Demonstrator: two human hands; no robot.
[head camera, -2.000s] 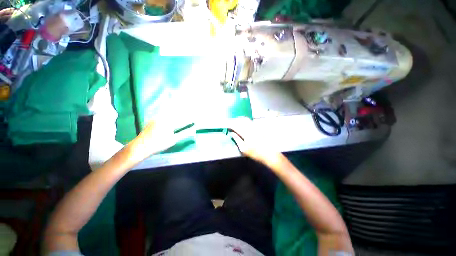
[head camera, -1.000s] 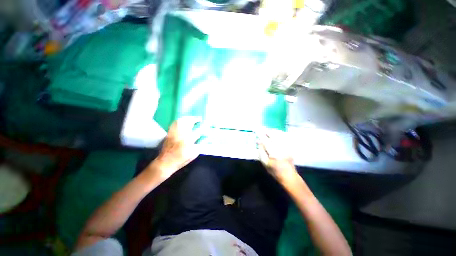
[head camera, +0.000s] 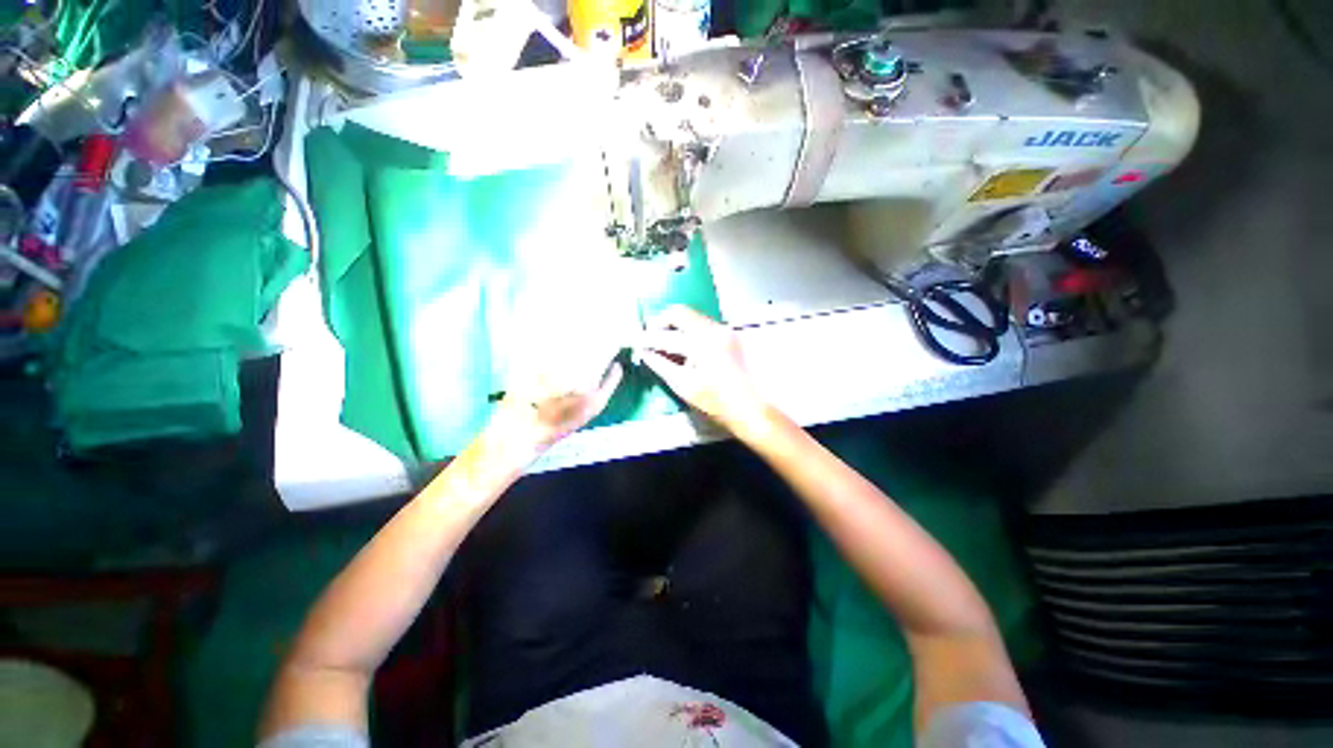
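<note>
A green fabric panel (head camera: 439, 278) lies on the white machine table, its middle washed out white by the lamp. My left hand (head camera: 563, 402) and my right hand (head camera: 695, 358) meet near the table's front edge, below the needle area. Their fingertips pinch a small bit of green fabric (head camera: 633, 355); glare hides how it is folded. The off-white sewing machine (head camera: 863, 132) marked JACK stands behind and right of my hands. Its presser foot area (head camera: 651, 241) is just above my right hand, over the fabric.
Black-handled scissors (head camera: 958, 322) lie under the machine arm. A folded green stack (head camera: 161, 322) is off the table's left side. Clutter (head camera: 132, 132) is at far left. A metal bowl (head camera: 358, 44) and an orange-yellow bottle (head camera: 607, 27) stand at the back. Green cloth (head camera: 892, 585) hangs by my lap.
My hands were apart, holding a strip of fabric between them at the table's front edge. They have come together and moved up toward the presser foot. The view has also shifted.
</note>
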